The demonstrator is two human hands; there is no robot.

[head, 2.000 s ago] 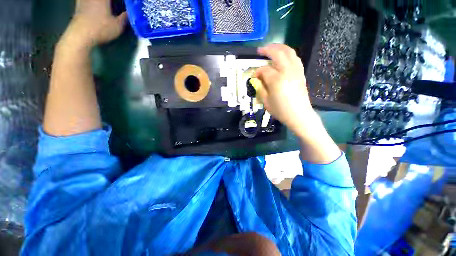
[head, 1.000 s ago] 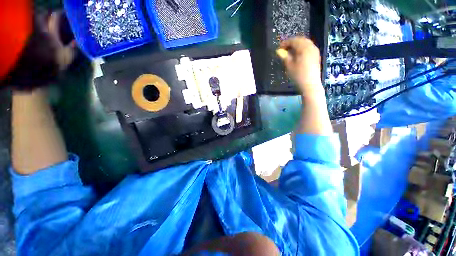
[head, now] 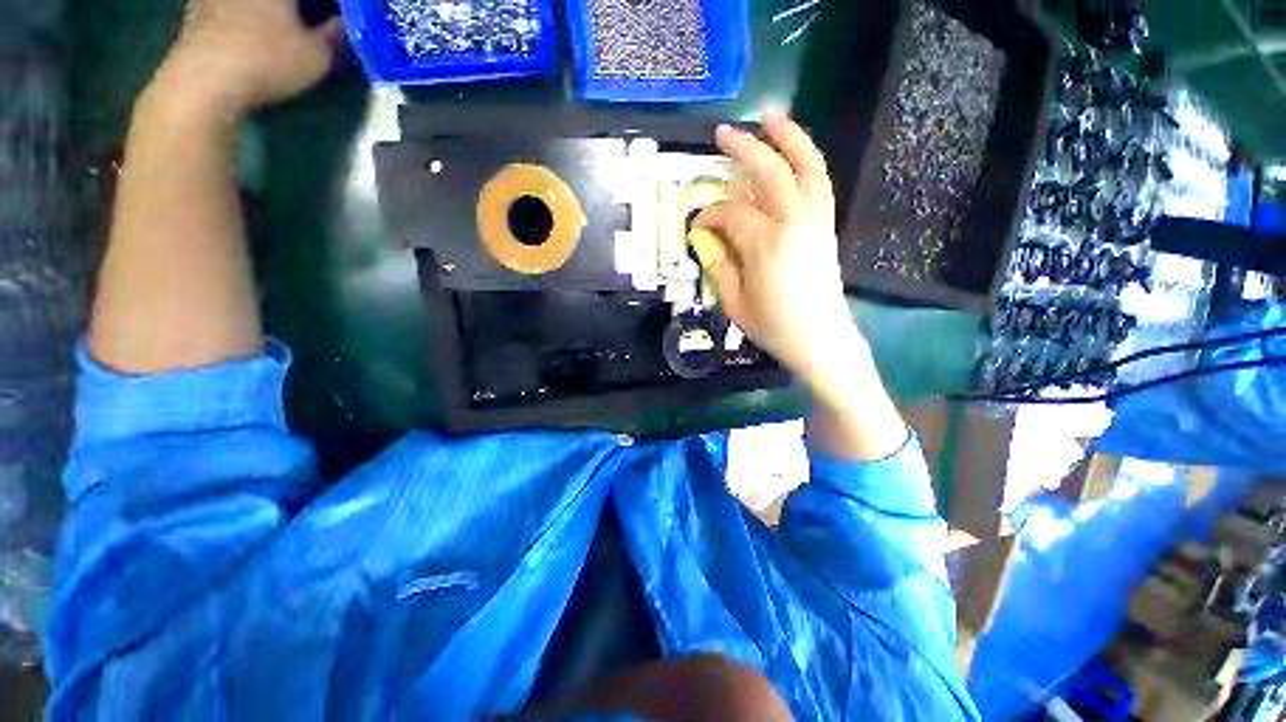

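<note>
The cream-white jig block lies on the right of a black plate. A tan-orange ring nest with a dark centre sits on the plate's left. My right hand is over the block, fingertips down at its black part; a yellow patch shows at a fingertip. Whether it grips anything is hidden. A round black part with a pale centre shows below the fingers. My left hand is at the top left, partly cut off by the edge, with something dark beside its fingers; its grip cannot be told.
Two blue bins stand at the top, one with bright metal parts, one with tiny silver bits. A deep black tray with scattered silver pieces is right of the jig. Rows of black pieces and cables lie beyond. Blue clothing shows far right.
My right hand has come back left from the black parts tray onto the jig block. The blurred orange-red thing by my left hand is out of view. The camera view has shifted and turned.
</note>
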